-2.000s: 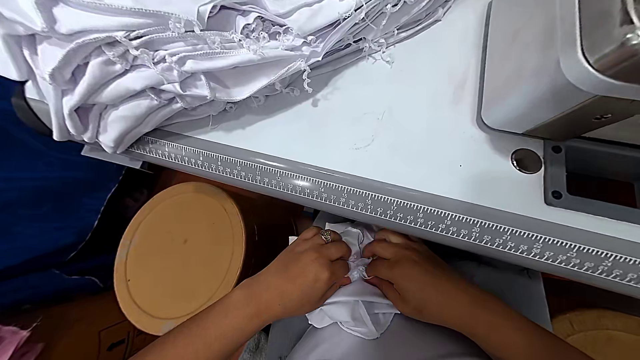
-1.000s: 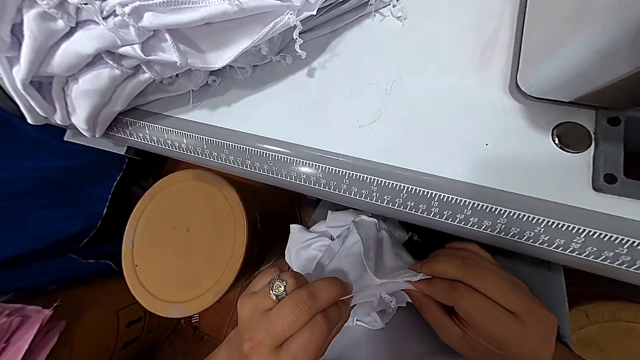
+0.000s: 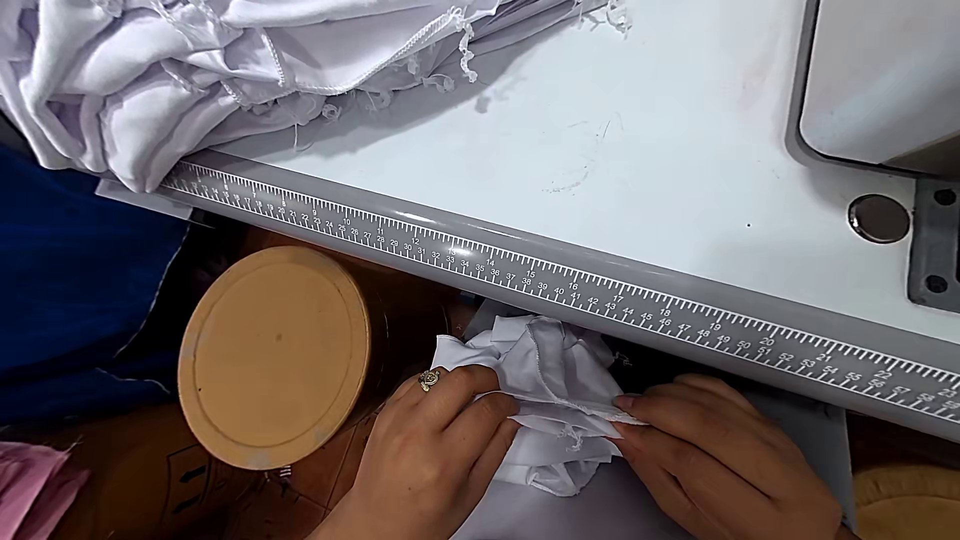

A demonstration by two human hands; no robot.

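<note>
Below the table edge, a crumpled piece of white fabric [image 3: 555, 367] with a stitched seam is stretched between my two hands. My left hand [image 3: 442, 442], with a ring on one finger, grips the fabric's left side. Thumb and fingers of my right hand [image 3: 720, 450] pinch its right end near the seam. Loose thread curls hang from the fabric's middle. On the table at the upper left lies a heap of white fabric pieces [image 3: 315, 60] with overlocked seams and dangling thread tails.
A ruler strip [image 3: 525, 274] runs along the front edge of the white table [image 3: 660, 150]. Part of a sewing machine [image 3: 885, 82] stands at the upper right. Left of my hands is a round tan lid [image 3: 277, 356] on a drum. Blue fabric [image 3: 67, 277] and pink fabric [image 3: 34, 487] lie farther left.
My hands have moved apart, and the white fabric, bunched between them two seconds ago, is now spread between my fingers. The view has shifted closer.
</note>
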